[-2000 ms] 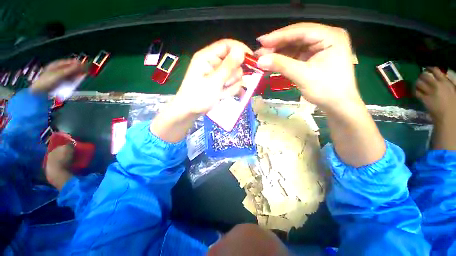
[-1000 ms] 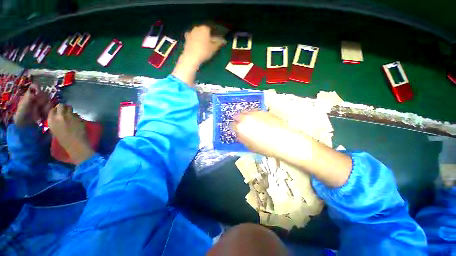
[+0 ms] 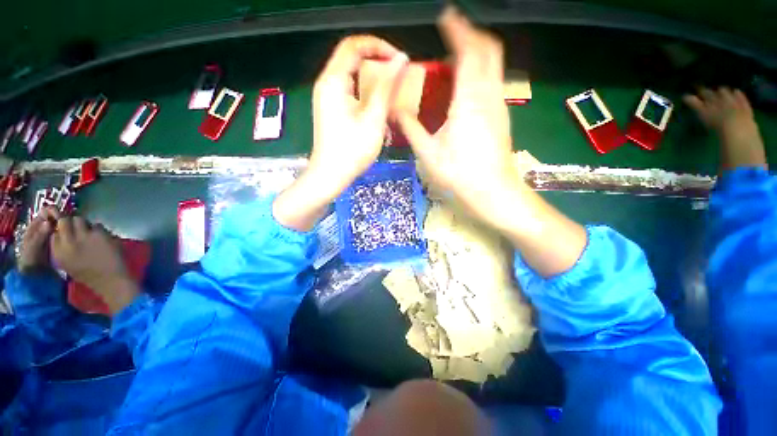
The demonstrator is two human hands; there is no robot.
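My left hand [image 3: 351, 115] is raised over the belt, its fingers closed on a red-and-cream phone housing [image 3: 434, 92]. My right hand [image 3: 473, 128] is blurred beside it, fingers raised and thumb near the housing's lower edge. It partly hides the housing, and I cannot tell whether it holds a small part. The blue tray [image 3: 383, 215] of tiny silvery parts lies below my hands. A heap of cream paper-like pieces [image 3: 469, 298] lies right of the tray.
Red-and-white housings [image 3: 221, 114] lie along the green belt [image 3: 341, 153], with two more [image 3: 596, 121] at right. A single housing [image 3: 192, 232] lies on the bench at left. Clear plastic [image 3: 341, 281] lies by the tray. Other people's hands [image 3: 89, 255] show at left and right.
My left hand has come back from the belt with a housing. My right hand has left the tray and risen beside it. The belt housings have shifted left.
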